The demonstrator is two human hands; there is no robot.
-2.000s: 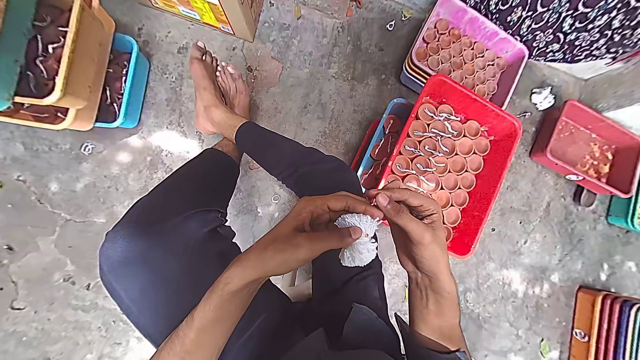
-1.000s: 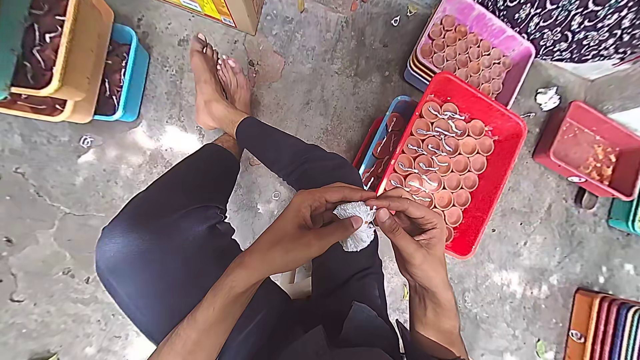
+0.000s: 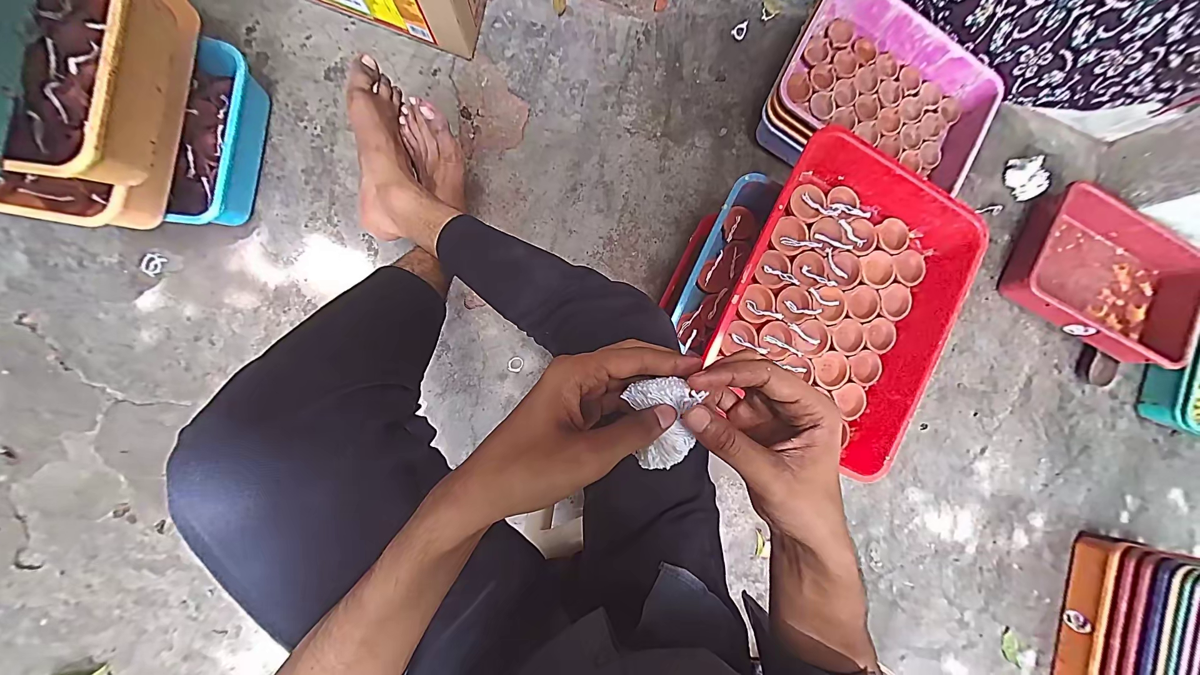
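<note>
A bundle of white cotton wicks (image 3: 667, 448) is held in my left hand (image 3: 600, 403), pinched between the thumb and fingers above my lap. My right hand (image 3: 773, 422) meets it at the bundle's right edge, its thumb and fingertips closed on a wick end there. Just beyond my hands lies a red plastic tray (image 3: 937, 281) with rows of small clay cups (image 3: 877, 269). White twisted wicks (image 3: 778, 272) lie in and across the cups on its left side. The lower cups are partly hidden behind my right hand.
A pink tray of clay cups (image 3: 956, 66) stands beyond the red one. A blue tray (image 3: 703, 272) sits against its left side. Stacked yellow (image 3: 159, 103) and blue (image 3: 248, 141) trays are at far left, a cardboard box (image 3: 455, 23) at top, a red tub (image 3: 1050, 272) and stacked trays (image 3: 1087, 600) at right.
My fingers have shifted slightly around the white bundle, which stays between my two hands. The trays have not moved.
</note>
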